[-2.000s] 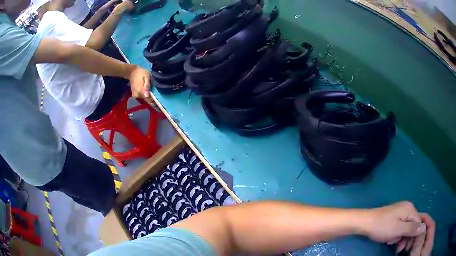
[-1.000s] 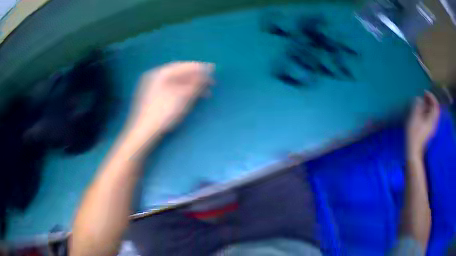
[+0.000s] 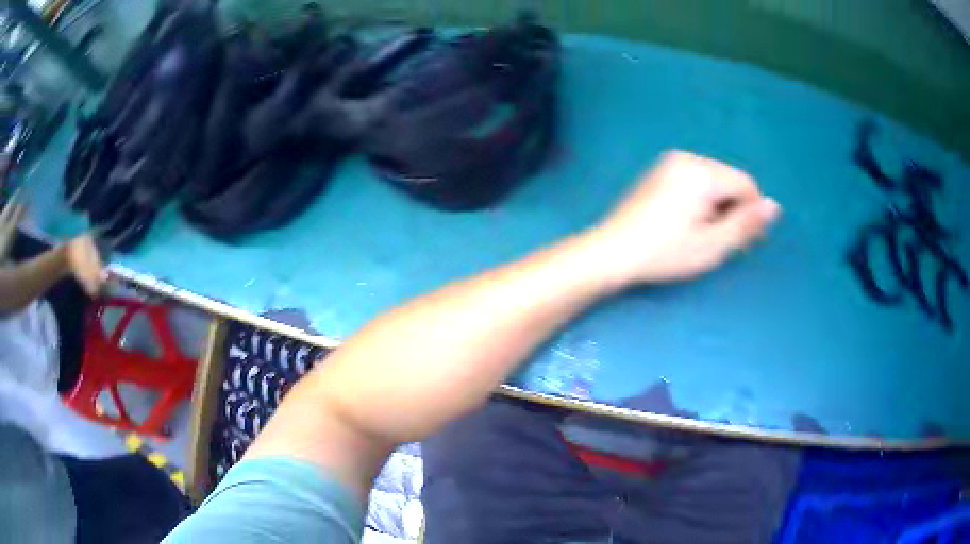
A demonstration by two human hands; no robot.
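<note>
My left hand is above the middle of the blue-green bench mat, curled into a loose fist. It is slightly blurred, and nothing shows in its fingers. Several loose black yokes lie on the mat to the right of it. Black headband stacks stand on the bench to its left, blurred and partly cut off by the top edge. My right hand is out of the picture.
Below the bench edge are a cardboard carton with rows of black curved parts, a red stool and a blue crate at lower right. Another person's hand is at the bench's left edge. A green raised edge runs behind.
The view has swung from the stacks to the right side, then partly back left. My right hand, last seen over the blue crate, has left the picture. My left hand stays curled.
</note>
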